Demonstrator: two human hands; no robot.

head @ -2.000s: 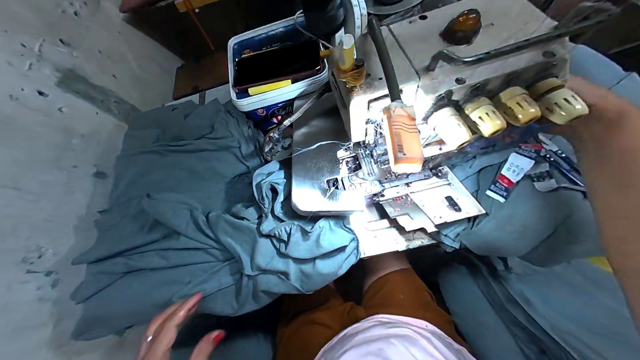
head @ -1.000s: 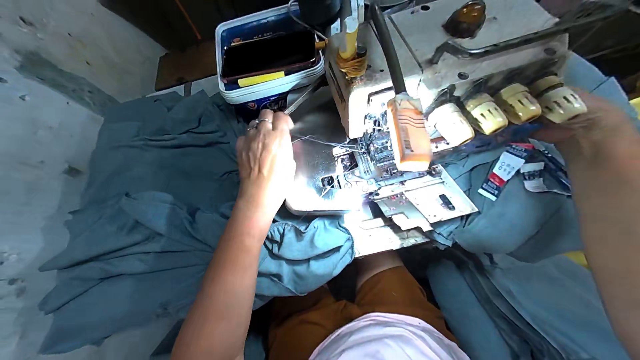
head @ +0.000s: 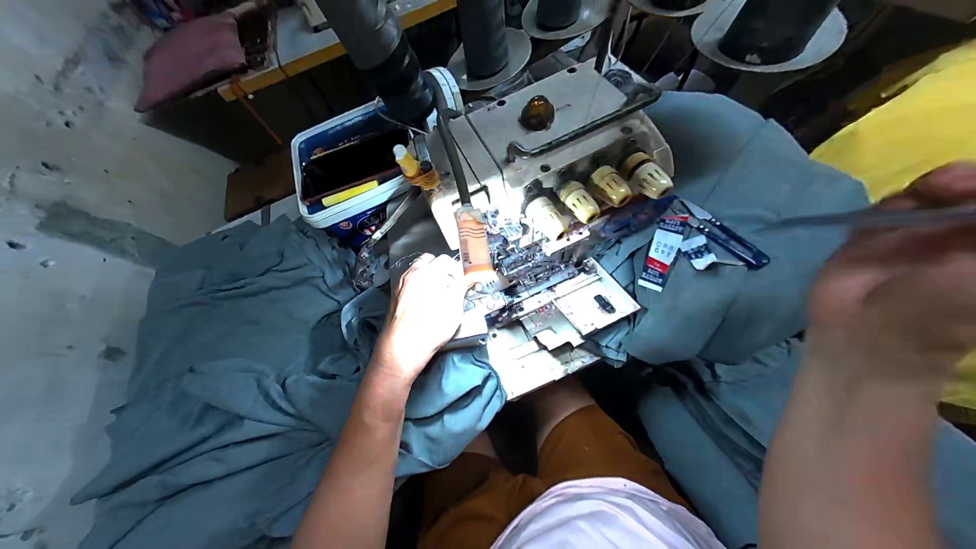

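An overlock sewing machine (head: 564,114) with cream tension dials (head: 610,185) stands before me, its looper area exposed and lit by a lamp with an orange label (head: 474,242). At the machine's left side, by the needle area, is my left hand (head: 431,297), fingers bent down; whether it pinches a thread cannot be seen. My right hand (head: 907,259), blurred at the right edge, is raised and holds a long thin metal tool (head: 862,219), whose kind is unclear. Grey-blue fabric (head: 229,381) lies left of the machine, and more fabric (head: 709,305) is at its right.
A white and blue plastic tub (head: 347,206) holding a dark flat object stands behind left. Thread snips (head: 728,240) and a labelled tag (head: 663,252) lie on the right fabric. Thread cones (head: 484,38) rise behind the machine. Yellow fabric (head: 907,114) is at far right.
My left hand has moved from beside the tub to the machine's needle area. My right hand has left the tension dials and is now at the right with a thin tool. The view has shifted.
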